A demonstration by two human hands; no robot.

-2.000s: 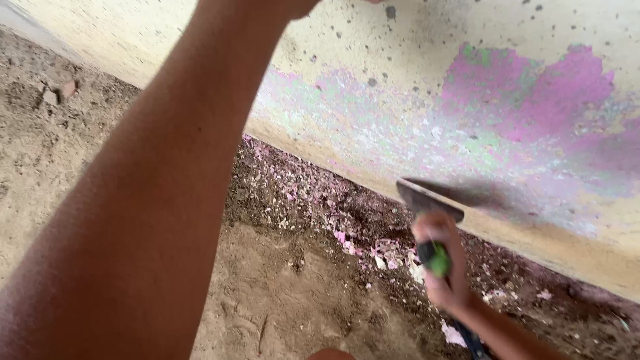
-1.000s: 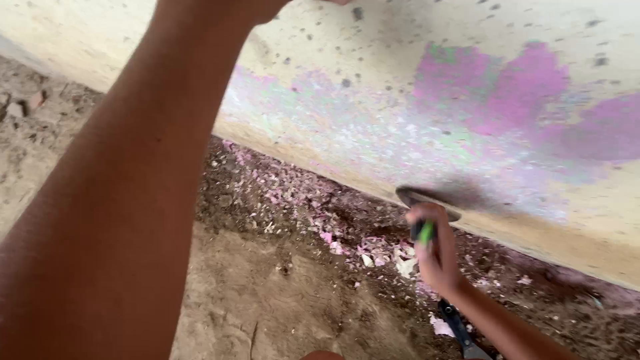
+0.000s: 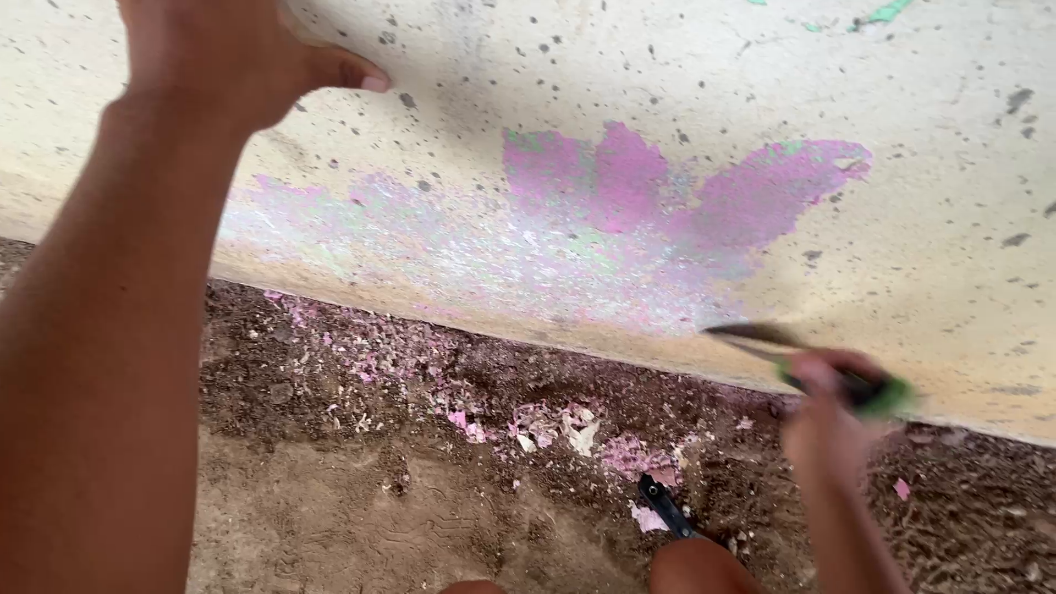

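My right hand is closed around the black and green handle of a scraper, whose dark blade meets the wall low down, at the right end of a scuffed pale patch. Motion blurs both hand and tool. At the upper left, my left hand is spread against the cream wall, thumb out, with no tool seen in it; its other fingers are cut off by the frame. Pink-purple paint with green flecks remains on the wall between the hands.
Brown dirt ground runs along the wall's foot, strewn with pink and white paint flakes. A dark-handled tool lies there, partly hidden by my knee. Green paint bits show higher on the wall.
The scraper has moved right along the wall's base and its blade now points left. More of my left hand shows, its thumb stretched out. The view has shifted.
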